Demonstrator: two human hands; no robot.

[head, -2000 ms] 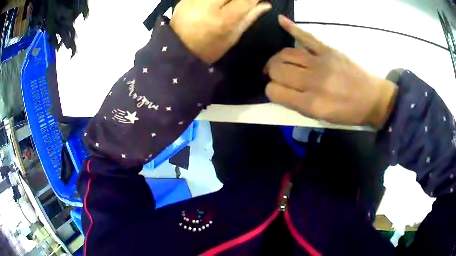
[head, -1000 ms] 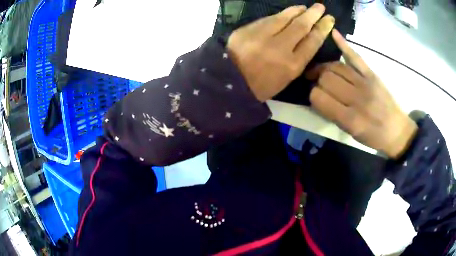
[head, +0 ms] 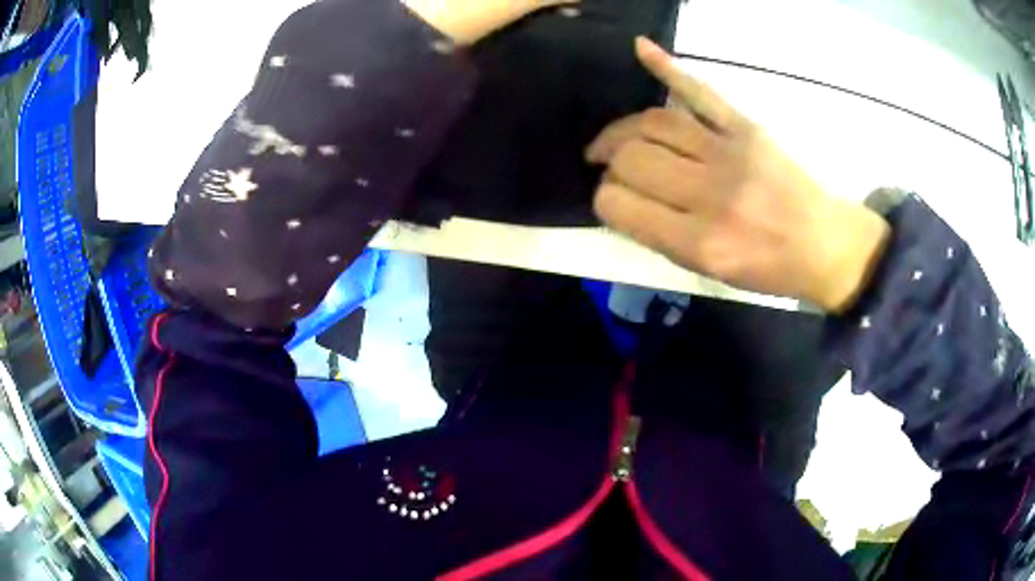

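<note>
A black fabric piece (head: 533, 125) lies on the white table in front of me and reaches its front edge. My right hand (head: 726, 199) is at the fabric's right side, index finger stretched forward, the other fingers curled against the cloth. Its thumb cannot be made out. My left hand (head: 482, 14) is at the top edge of the picture, mostly cut off, over the far part of the fabric. Its fingers are largely out of view, so its grip cannot be seen.
The pale strip (head: 545, 247) runs along the table's front edge. Blue perforated crates (head: 62, 227) stand at the left. Dark strips (head: 123, 28) hang at the upper left. A thin dark two-pronged tool (head: 1016, 159) lies at the far right.
The view swung right and back. Compared with one second ago, my left hand is farther forward and away from my right hand, now mostly out of the picture. My right hand keeps its shape.
</note>
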